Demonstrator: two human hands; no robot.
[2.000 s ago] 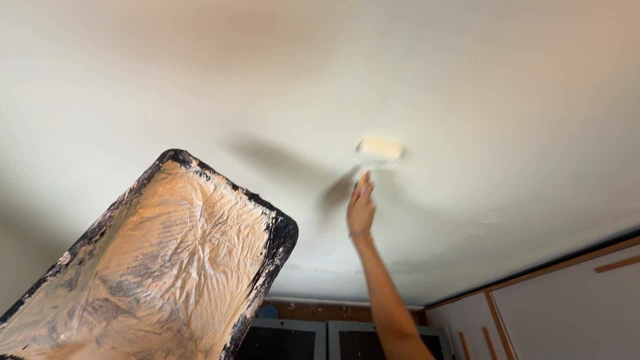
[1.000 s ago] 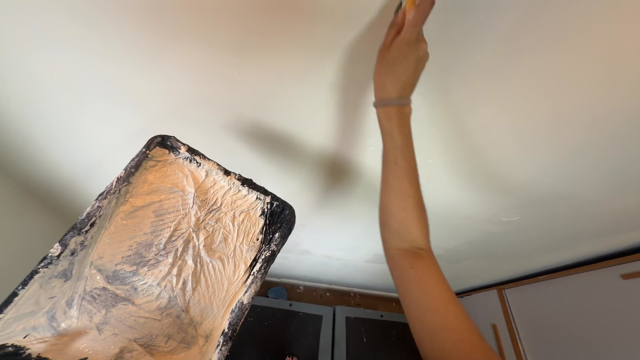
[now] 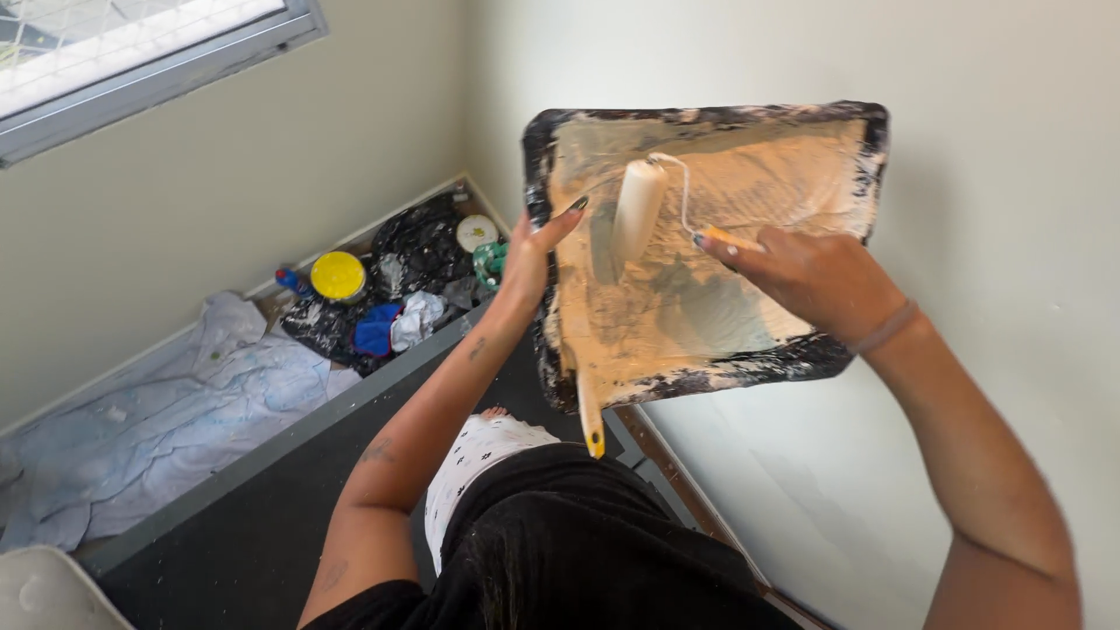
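My left hand (image 3: 535, 258) grips the left rim of a black paint tray (image 3: 700, 115), its thumb over the edge and its other fingers hidden behind. Peach-coloured paint and a wrinkled lining cover the tray's inside. In my right hand (image 3: 818, 276) is the orange handle of a small paint roller (image 3: 641, 206) with a bent wire frame. The pale roller sleeve lies over the left half of the tray. A paintbrush (image 3: 591, 411) rests across the tray's lower left edge, its yellow-tipped handle sticking out.
Below left, beside the wall, are a yellow-topped can (image 3: 338, 276), black plastic (image 3: 420, 245), a round white lid (image 3: 477, 233), a blue cloth (image 3: 377, 330) and a paint-stained sheet (image 3: 219, 411). A dark surface with a grey edge (image 3: 289, 437) lies beneath me. A window frame (image 3: 166, 92) is upper left.
The roller, against the ceiling two seconds ago, is now over the tray in my lowered right hand. The view has swung down. My left hand and the brush have come into sight.
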